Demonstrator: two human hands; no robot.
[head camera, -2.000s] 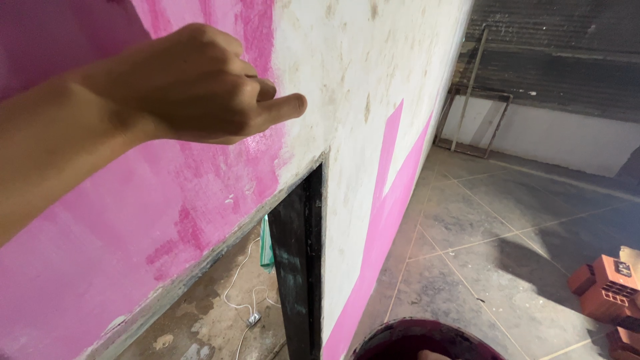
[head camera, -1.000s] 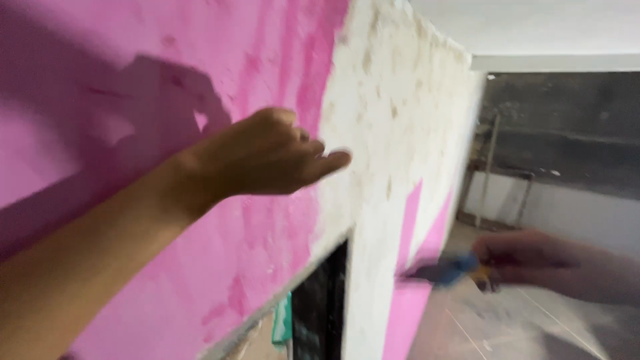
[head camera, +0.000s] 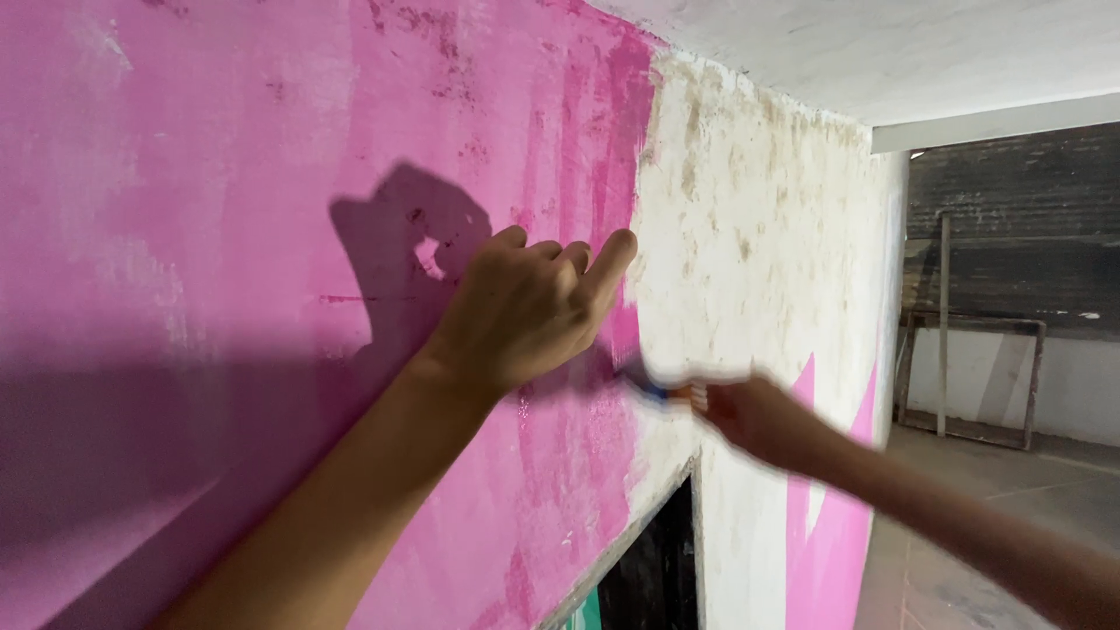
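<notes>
My right hand (head camera: 752, 416), blurred by motion, grips a paintbrush (head camera: 669, 391) with a blue and orange handle. Its dark bristles meet the wall at the edge between the pink paint (head camera: 490, 114) and the unpainted whitish wall (head camera: 735, 236). Above and left of the brush, my left hand (head camera: 534, 306) is held up before the pink part, fingers curled and one finger pointing up toward the paint's edge. Nothing shows in it. Its shadow falls on the pink wall. Whether it touches the wall I cannot tell.
Below the hands is an opening with a dark frame (head camera: 656, 560) and something green (head camera: 584, 612) inside. Pink shapes (head camera: 831, 542) mark the wall farther along. A whitish ceiling (head camera: 875, 52) meets the wall above. A rectangular frame (head camera: 1032, 385) and a pole (head camera: 943, 324) lean at the far wall.
The view has tilted up. My right hand has moved left with the brush, from apart from the pink area to the paint's edge. My left hand stays raised before the wall.
</notes>
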